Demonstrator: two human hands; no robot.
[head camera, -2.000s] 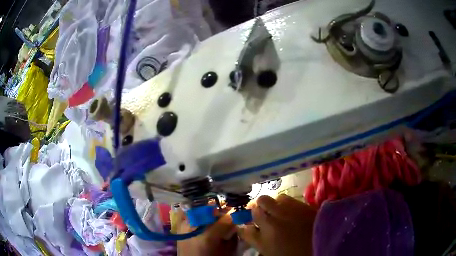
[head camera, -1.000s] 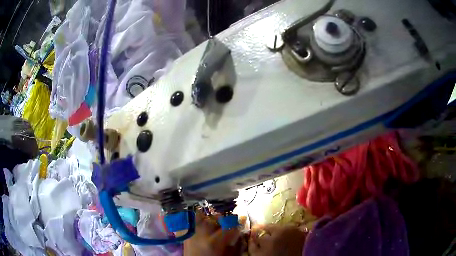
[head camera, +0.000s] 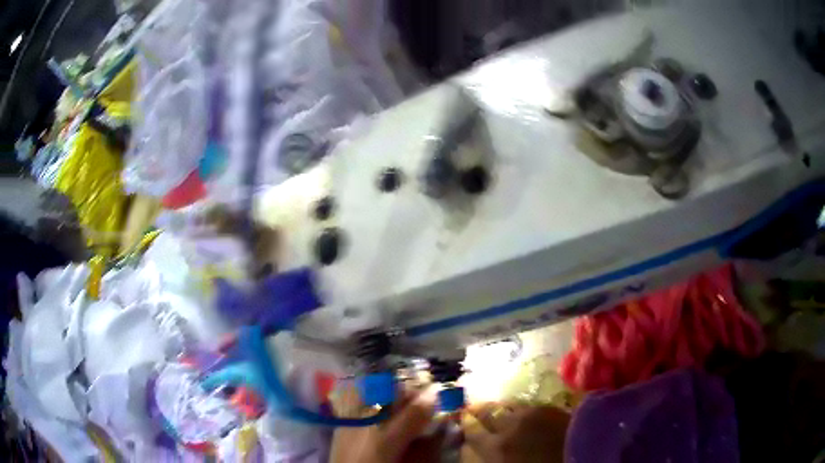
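The cream-white sewing machine head (head camera: 543, 217) with a blue stripe crosses the view. Its lit needle area is at the lower middle, beside two blue knobs. My left hand (head camera: 384, 436) is bare, below the left blue knob, cut off by the bottom edge. My right hand (head camera: 516, 434) is bare, just right of it, with a purple sleeve (head camera: 651, 416) behind it. The fingers of both hands are close together below the needle area. The knobs and blur hide the fingertips, and I cannot tell what they hold. White cloth with coloured parts (head camera: 194, 393) lies left of my hands.
A blue curved tube (head camera: 271, 389) with a purple bow (head camera: 271, 298) stands at the needle end. Coral-red strips (head camera: 660, 330) lie right of the needle area. White fabric pieces (head camera: 118, 348) are heaped at the left, with yellow cloth (head camera: 90, 176) and more white cloth behind.
The view has shifted left and right, and is now blurred. Compared with one second ago, my hands show higher and their fingers are more visible under the knobs.
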